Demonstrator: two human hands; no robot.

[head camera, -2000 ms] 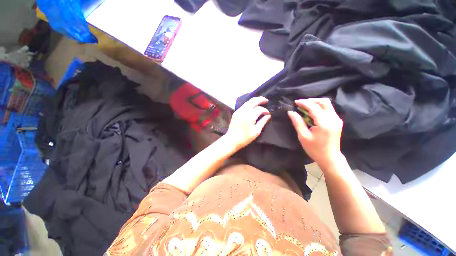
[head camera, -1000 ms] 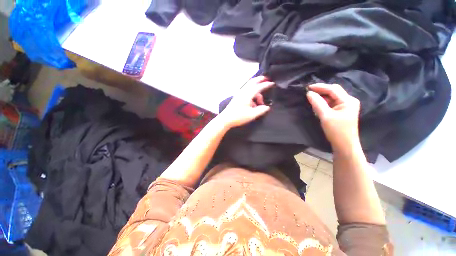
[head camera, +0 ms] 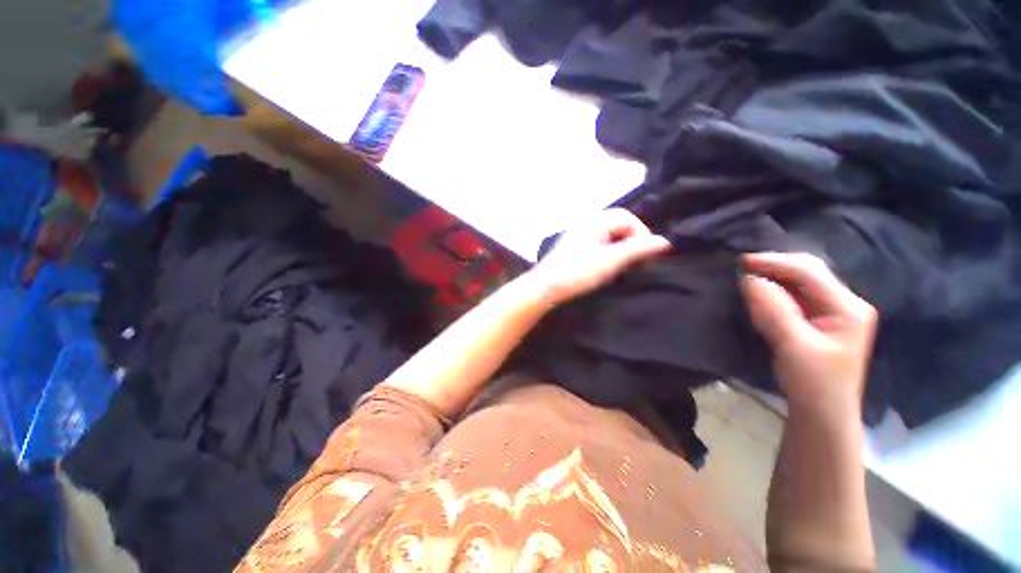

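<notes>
A black garment [head camera: 829, 146] lies bunched over the right part of the white table and hangs over its near edge against my lap. My left hand [head camera: 599, 252] pinches the cloth near the table edge, fingers closed on a fold. My right hand [head camera: 812, 325] pinches the same cloth farther right, thumb and fingertips together at its edge. The cloth between the hands is drawn fairly flat. The picture is blurred, and no snips can be made out in my right hand.
A smartphone [head camera: 389, 110] lies on the white table [head camera: 493, 146]. A blue plastic bag [head camera: 196, 56] is at the far left corner. A black garment pile [head camera: 224, 369] stands low at left, beside blue crates [head camera: 67, 369]. A red item [head camera: 448, 255] is under the table edge.
My right hand has moved right and nearer to me, away from my left hand, with the cloth stretched between them. The green part seen earlier in the right hand no longer shows. The view has shifted.
</notes>
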